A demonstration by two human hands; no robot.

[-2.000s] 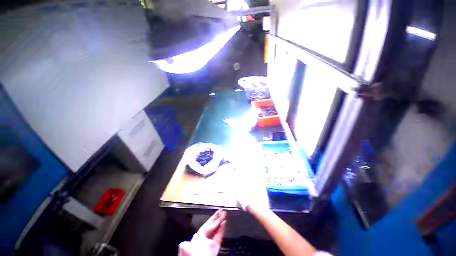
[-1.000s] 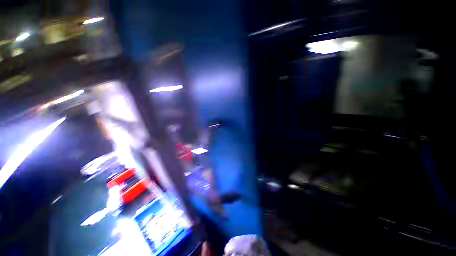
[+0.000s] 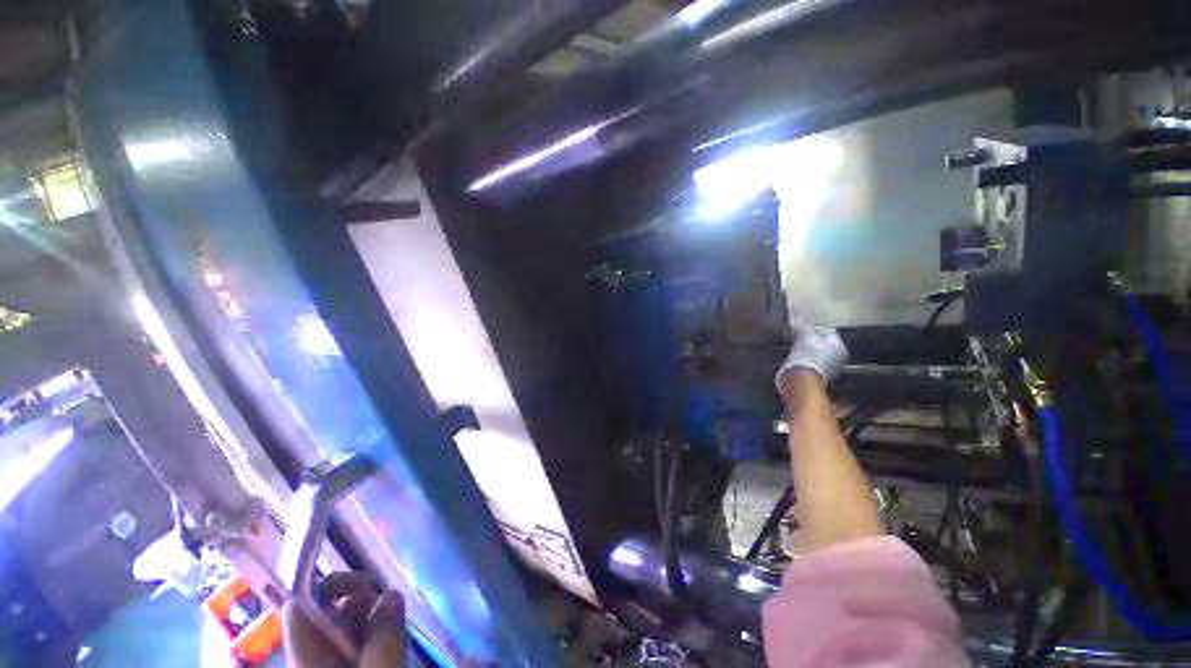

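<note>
My left hand [image 3: 342, 626], bare, is at the bottom left, cut off by the lower edge, with its fingers round the bent metal door handle [image 3: 308, 529] of the blue safety door [image 3: 379, 483]. My right hand [image 3: 812, 359], in a white glove with a bare forearm and pink sleeve, reaches deep into the open machine, beside the dark left mould block [image 3: 731, 281]. Its fingers are too small and washed out to tell whether they hold a part. The right-hand mould block [image 3: 1045, 235] stands apart across the gap.
Shiny tie bars [image 3: 653, 568] run low across the machine. Blue hoses [image 3: 1078, 522] hang at the right. Outside the door at lower left are a red-orange bin [image 3: 248, 626], a clear bag [image 3: 183, 561] and the green bench top [image 3: 150, 639].
The view has swung right from the bench to the open machine. My left hand now grips the door handle, and my gloved right hand has moved from the bench area into the mould space.
</note>
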